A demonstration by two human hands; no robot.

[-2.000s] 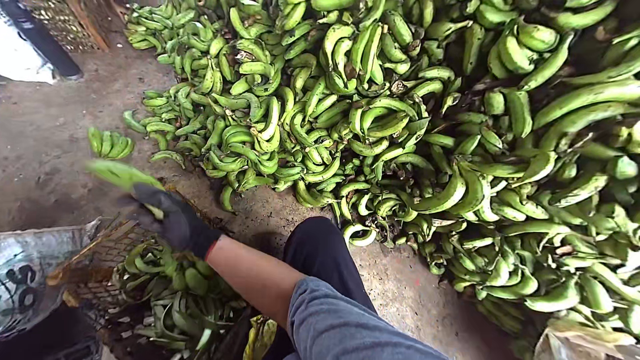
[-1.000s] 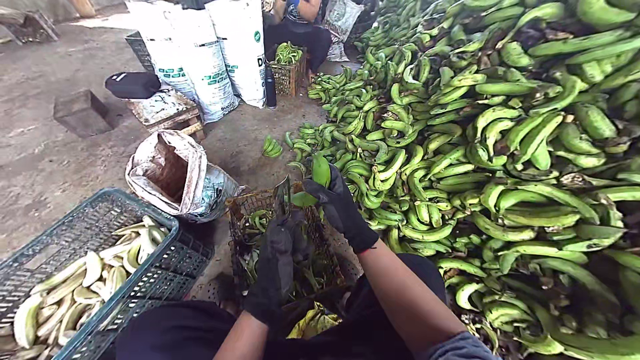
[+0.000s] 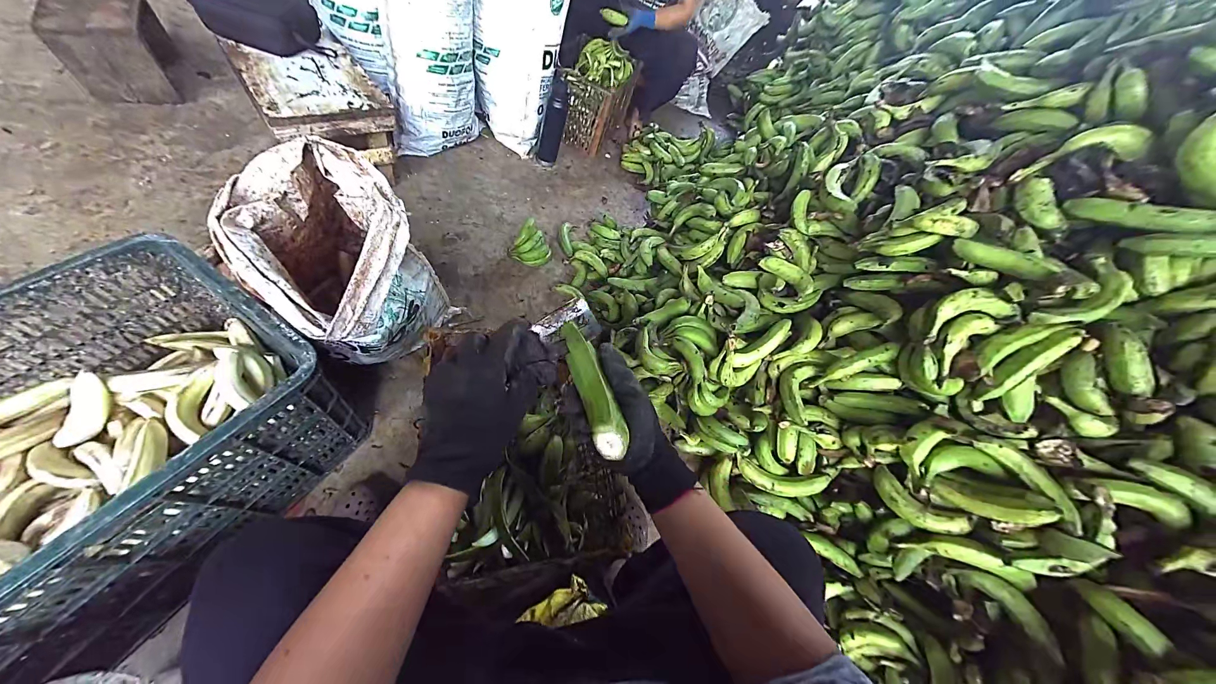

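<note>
A black glove covers my left hand (image 3: pixel 480 404), which is closed around the handle end of a knife; its broad blade (image 3: pixel 567 320) points up and to the right. In my gloved right hand (image 3: pixel 635 427) lies a green plantain (image 3: pixel 595 391), its pale cut end towards me. The blade is close to the plantain's far end; whether they touch I cannot tell. Below both hands is a crate (image 3: pixel 608 541) holding green peels. At the left, peeled plantains (image 3: pixel 142 418) fill part of a dark green plastic crate (image 3: pixel 302 366).
A large heap of green plantains (image 3: pixel 855 380) covers the right side. Ahead on the left stand an open, stained sack (image 3: pixel 404 294), a wooden stand (image 3: pixel 304 85) and white sacks (image 3: pixel 432 81). A small green bunch (image 3: pixel 530 243) lies on the floor. Another person sits beyond, near a crate (image 3: pixel 594 114).
Two seconds ago my right hand held green fruit out over the floor near the small bunch; now it is beside my left hand over the peel crate. The view has swung considerably.
</note>
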